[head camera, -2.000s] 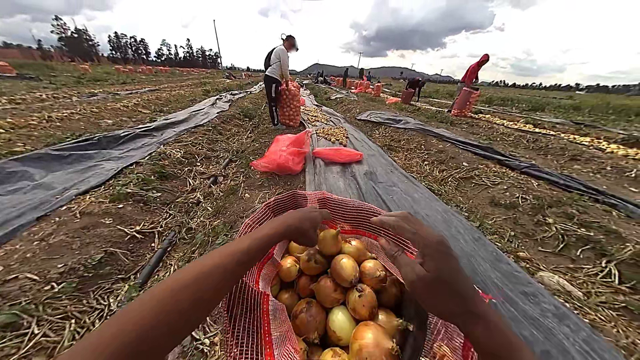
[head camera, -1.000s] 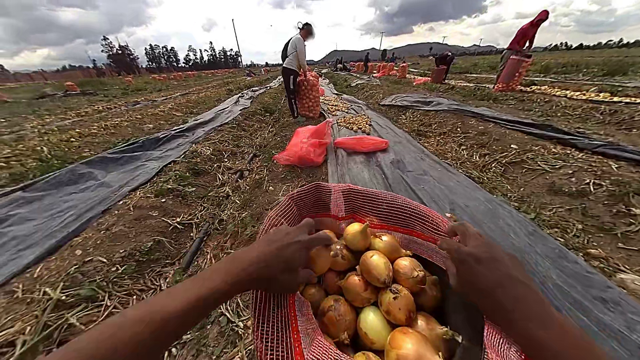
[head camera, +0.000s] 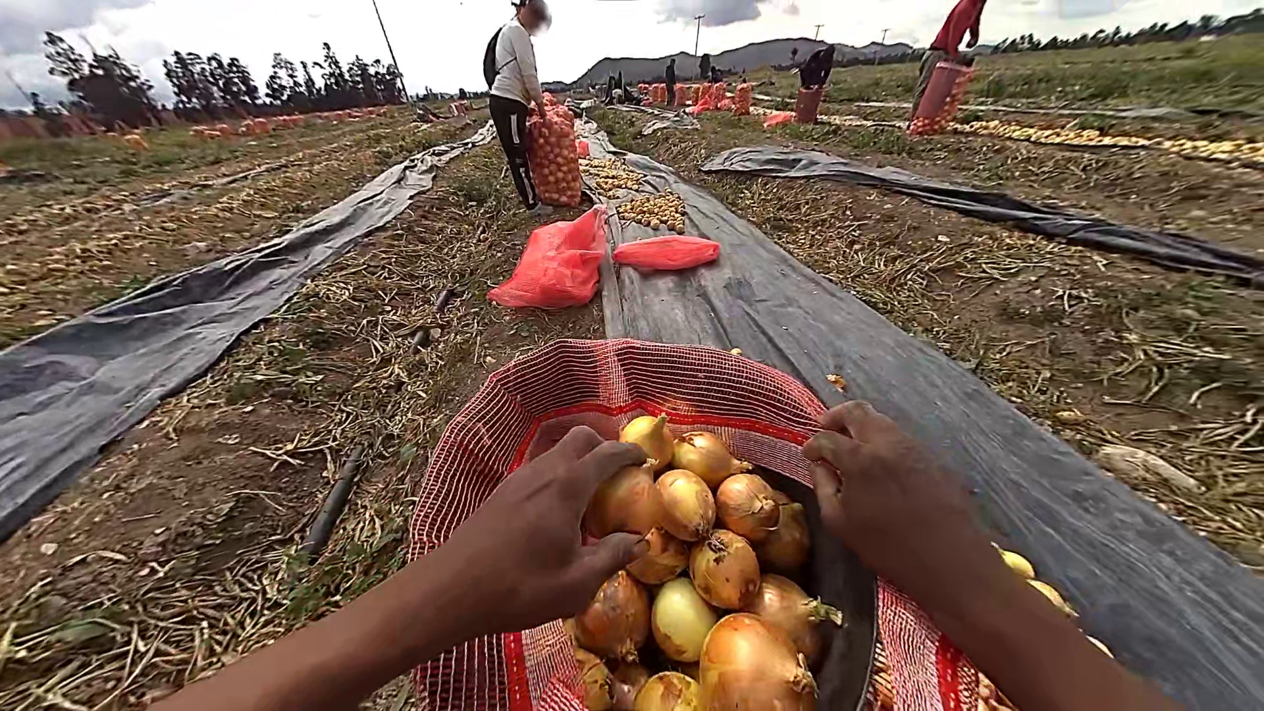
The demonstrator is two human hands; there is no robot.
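Several yellow onions fill a dark-rimmed container, around which a red-and-white mesh sack stands with its mouth spread. My left hand reaches over the left side of the onions, fingers and thumb apart, touching or very near an onion at the upper left. At the right side, my right hand pinches the red-striped edge of the mesh sack between thumb and fingers. The container's lower part is hidden by the sack and the frame's edge.
Ahead lie a red mesh bundle and a flatter one beside a long grey plastic sheet. Beyond, a person stands at a full onion sack. A black hose lies at left.
My left hand has moved from the sack's edge to over the onions. My right hand has gone from open above the sack to gripping its edge.
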